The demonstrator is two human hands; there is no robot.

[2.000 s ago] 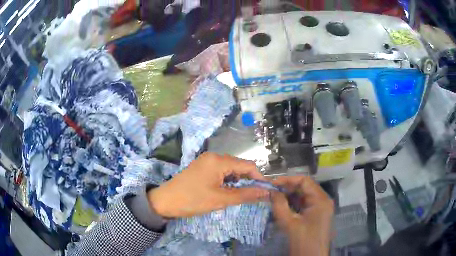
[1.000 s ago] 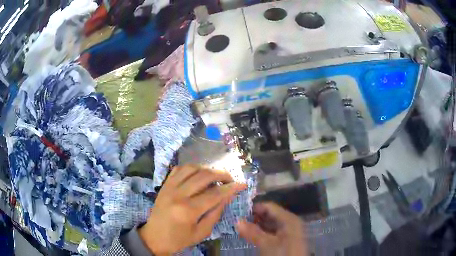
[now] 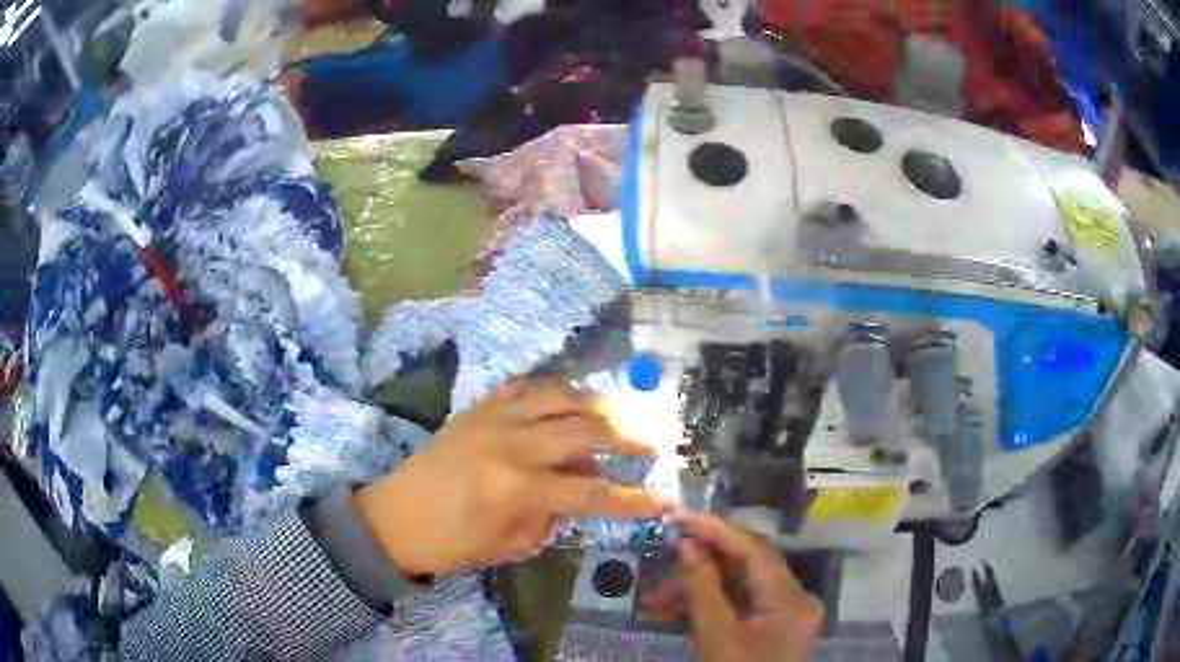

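Note:
The overlock machine (image 3: 828,246) stands right of centre, its needle area (image 3: 686,414) brightly lit. A pale blue smocked panel (image 3: 537,304) lies on and behind the machine bed, with more smocked cloth below my hands. My left hand (image 3: 498,485) lies palm down over the smocked cloth, fingers pointing at the needle area. My right hand (image 3: 738,595) is just below, its thumb and finger pinching the cloth's edge beside my left fingertips. The cloth under my left palm is hidden, and the pinched edge is small and blurred.
A large blue-white floral bundle (image 3: 155,349) with a red and white tie sits at left on an olive-green surface (image 3: 401,213). Pink fabric (image 3: 557,168) lies behind the bed. Dark snips (image 3: 994,608) lie at lower right. Orange-red fabric (image 3: 854,58) is in the background.
Two seconds ago both hands held a folded cloth edge in front of the machine. My left hand has since flattened onto cloth by the needle, and my right has come back to its fingertips. The view has shifted.

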